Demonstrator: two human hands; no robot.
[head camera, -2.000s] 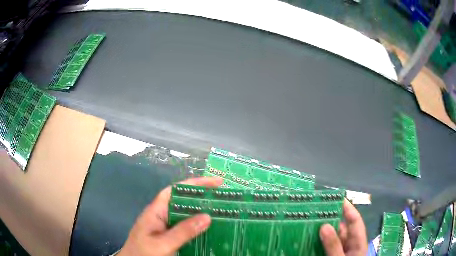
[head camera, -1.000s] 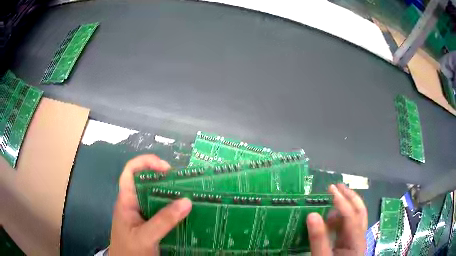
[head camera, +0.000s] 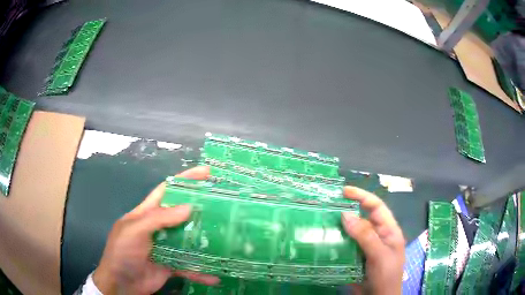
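Note:
My left hand and my right hand hold a green PCB panel by its two short ends, thumbs on the upper face. Whether more than one panel is in the hands cannot be told. The held panel's face is blurred, with a bright glare at its right part. Behind it a fanned panel stack lies on the bench edge, partly covered by the held panel. More green board shows below the held panel, near the bottom edge.
A panel bundle lies on the belt at left, another at right. Panels lie on brown cardboard at far left. Side stacks lie over a blue mat near a grey metal post. Part of a person shows upper right.
The held panels were spread apart, with dark pin rows along their top edges. Now a smoother face with a glare shows and the pin rows are gone from the top. The whole view has shifted.

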